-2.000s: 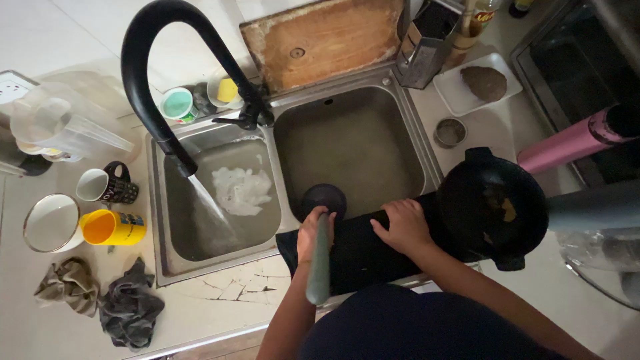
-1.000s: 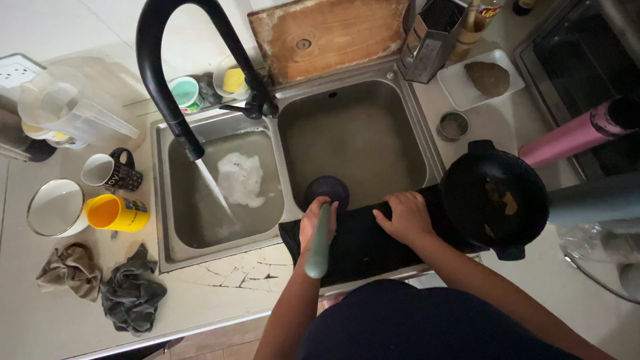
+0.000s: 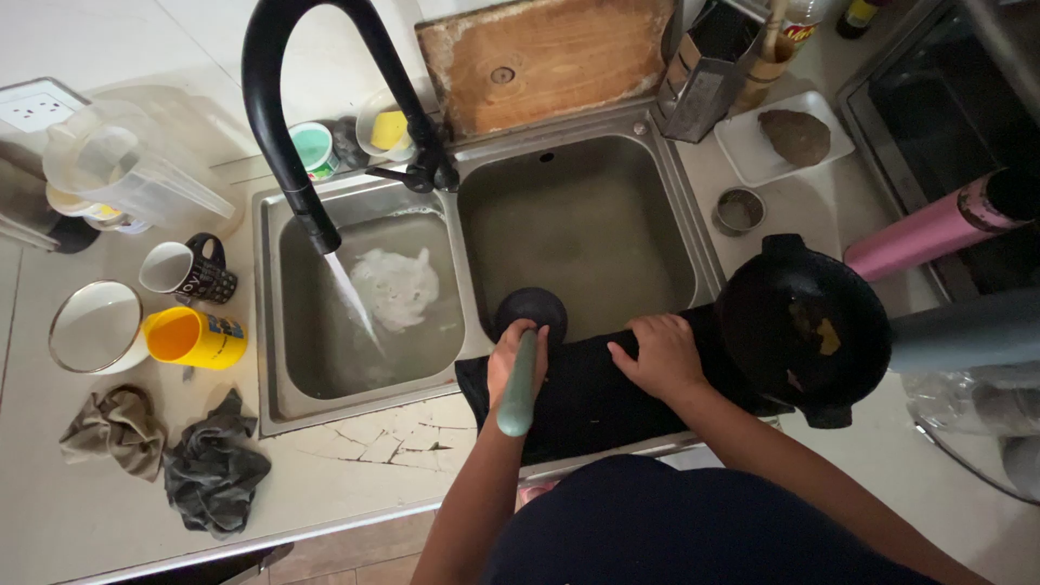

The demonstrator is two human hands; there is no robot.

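Note:
My left hand (image 3: 516, 361) grips a ladle-like utensil by its grey-green handle (image 3: 518, 390); the dark round head (image 3: 532, 315) is at the near left corner of the right sink basin (image 3: 581, 236). Resting flat on a black cloth (image 3: 601, 398) at the sink's near edge is my right hand (image 3: 662, 353), with nothing seen in it. Water runs from the black faucet (image 3: 313, 219) into the left basin (image 3: 325, 349), where white foam (image 3: 396, 286) floats. Cloudy water stands in the right basin. A black two-handled pan (image 3: 804, 329) with food scraps sits right of my right hand.
Left of the sink are a dark mug (image 3: 213, 272), a yellow cup (image 3: 199, 337), a white bowl (image 3: 96, 327), a clear pitcher (image 3: 130, 166) and crumpled cloths (image 3: 215, 467). A wooden board (image 3: 544, 69) leans behind. To the right are a white tray (image 3: 739, 146), a metal grater (image 3: 699, 77) and a pink cylinder (image 3: 926, 236).

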